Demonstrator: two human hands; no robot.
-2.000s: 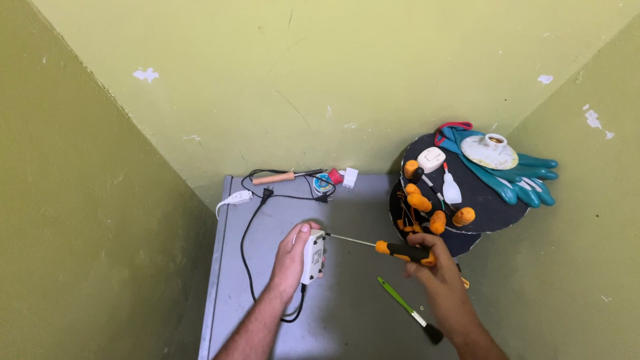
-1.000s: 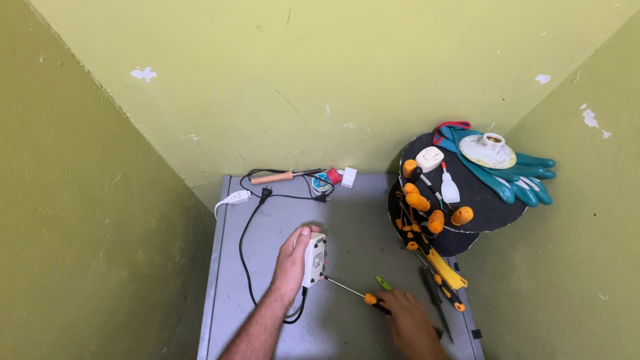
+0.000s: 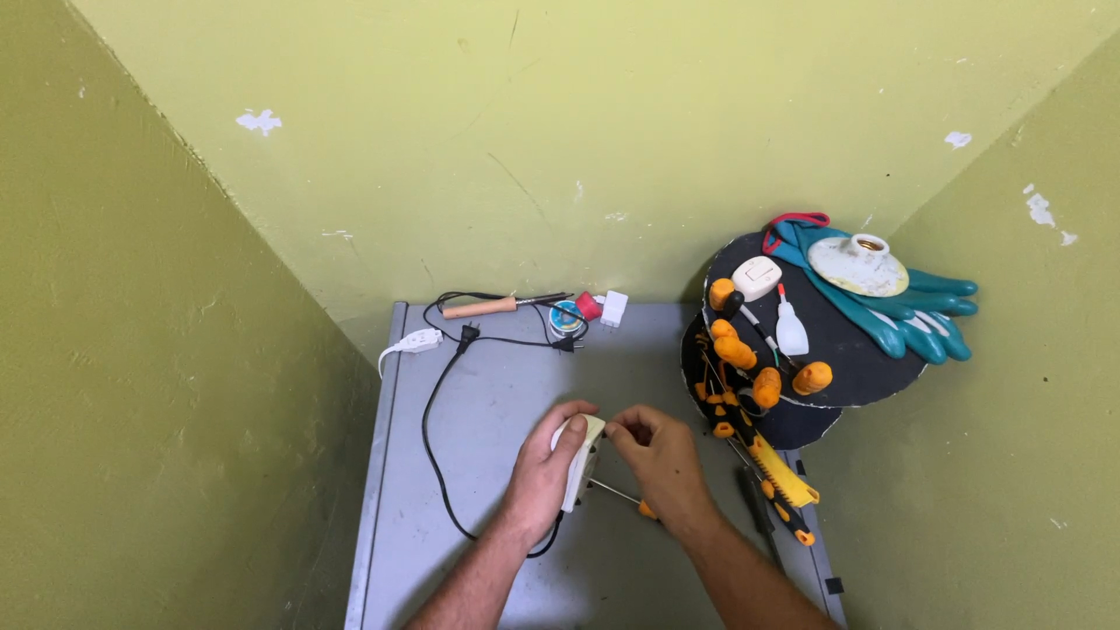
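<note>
My left hand (image 3: pixel 547 464) grips a white plastic electrical box (image 3: pixel 578 459) with small dark spots along its side and a black cord (image 3: pixel 429 437) running from its lower end. At the box's upper right corner, the bent thumb and fingers of my right hand (image 3: pixel 647 437) pinch close together; whether something small is between them cannot be told. A screwdriver with a thin metal shaft (image 3: pixel 615 492) and an orange handle end lies on the grey table (image 3: pixel 490 402), partly hidden under my right hand.
At the back lie a soldering iron (image 3: pixel 481 308), a solder spool (image 3: pixel 566 318) and a white connector (image 3: pixel 418 341). On the right, black round shelves (image 3: pixel 840 385) hold orange-handled tools, teal gloves (image 3: pixel 862 324), a white switch (image 3: pixel 757 277) and a lamp socket (image 3: pixel 859 265). A yellow utility saw (image 3: pixel 783 472) lies nearby.
My right hand has let go of the screwdriver, which it held two seconds ago, and has moved up to the box's corner. The box stays in my left hand.
</note>
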